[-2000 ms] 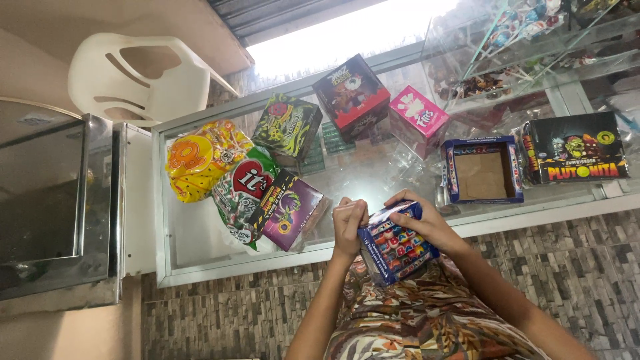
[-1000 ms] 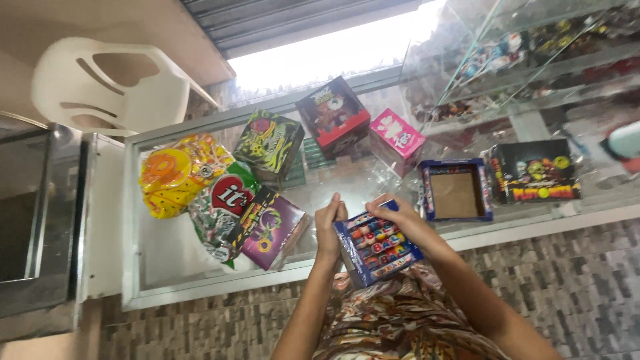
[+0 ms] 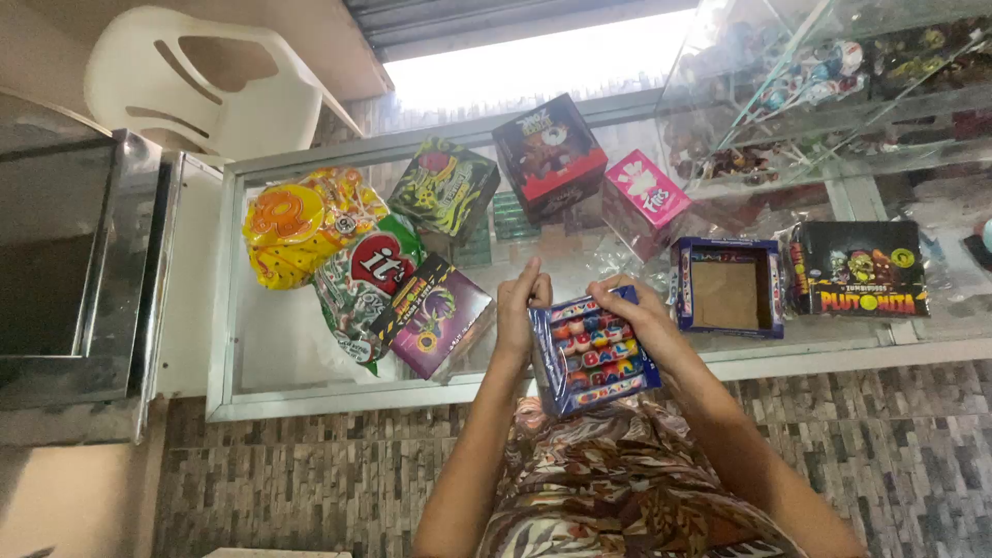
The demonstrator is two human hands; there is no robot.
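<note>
A blue, clear-wrapped box of gumballs [image 3: 597, 353] is held over the counter's front edge, its window side up. My right hand [image 3: 635, 314] grips its upper right side, with the thumb on top. My left hand [image 3: 523, 306] is at the box's left edge, index finger pointing up; whether it grips the box is partly hidden. Right of my hands lies an open blue box [image 3: 727, 291] with a bare cardboard bottom, beside a black candy box [image 3: 860, 267]. A pink box [image 3: 647, 198] and a black and red box [image 3: 550, 155] stand behind. Nearest on the left is a purple box [image 3: 438, 318].
On the glass counter [image 3: 271, 391], a yellow lollipop bag [image 3: 310, 225], a green and red candy bag [image 3: 364, 287] and a green and black box [image 3: 446, 190] sit at left. Glass compartments [image 3: 814, 85] with sweets stand at back right. A white plastic chair [image 3: 201, 85] is beyond.
The gumball box has tilted a little in my hands. My left index finger now points up along the box's left side. The boxes and bags on the counter have kept their places.
</note>
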